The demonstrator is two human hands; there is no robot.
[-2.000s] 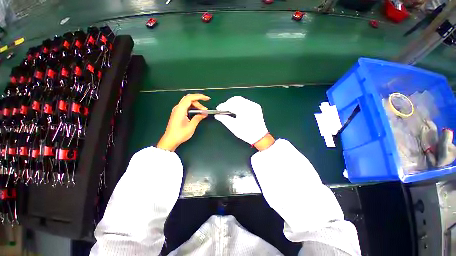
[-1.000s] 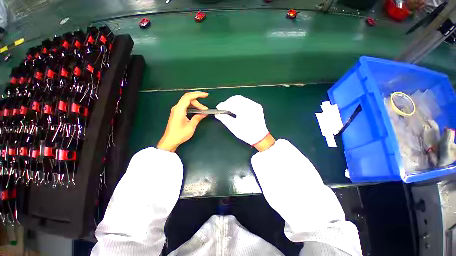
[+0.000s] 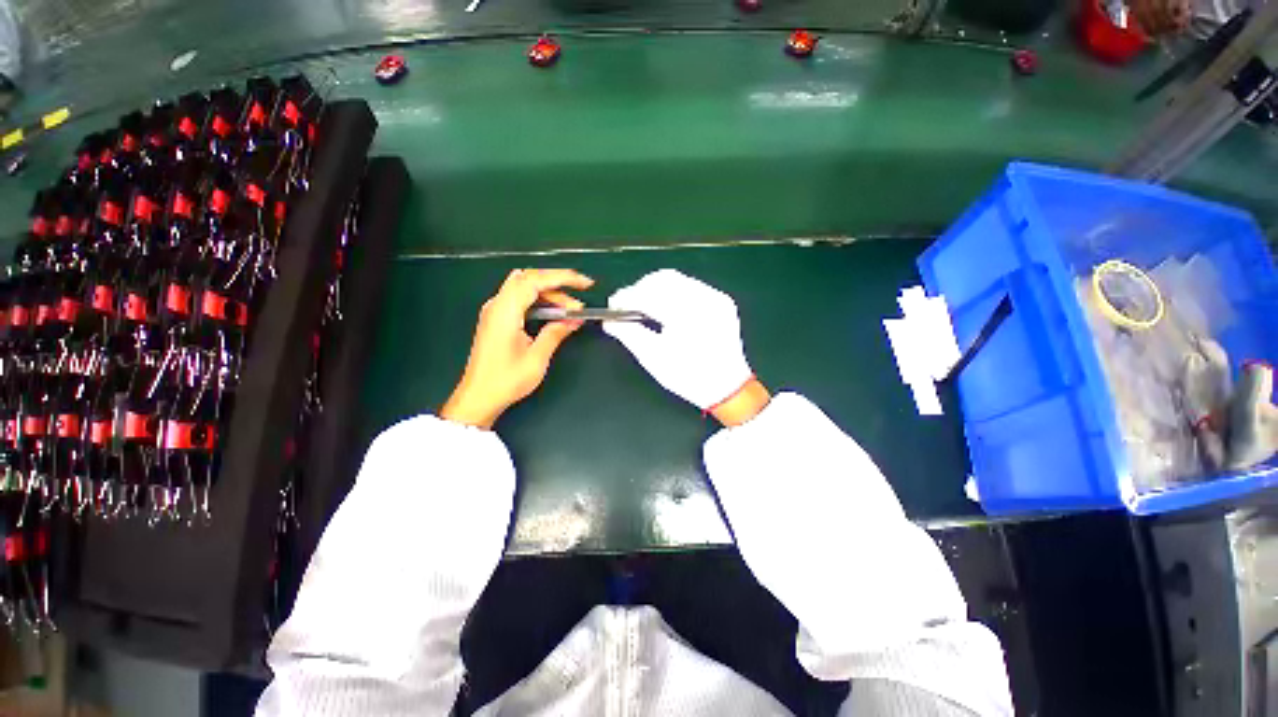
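A thin grey stack of plates (image 3: pixel 592 315) is held edge-on between my two hands above the green bench (image 3: pixel 603 462). My bare left hand (image 3: pixel 513 343) grips its left end between thumb and fingers. My right hand (image 3: pixel 687 336), in a white knit glove with a red cuff band, grips its right end. The right fingertips are mostly hidden by the glove's back. I cannot tell how many plates the stack holds.
At left, black foam trays (image 3: pixel 301 308) hold rows of red-and-black clamped units (image 3: pixel 178 298) with wire legs. At right stands a blue tote (image 3: pixel 1030 378) with a tape roll (image 3: pixel 1127 294) and pale bags; white paper slips (image 3: pixel 921 347) lie beside it. Red housings (image 3: pixel 544 52) lie across the far belt.
The red housings on the far belt have shifted left. My hands hold the grey stack in nearly the same place. A person's hand shows at the red container, top right.
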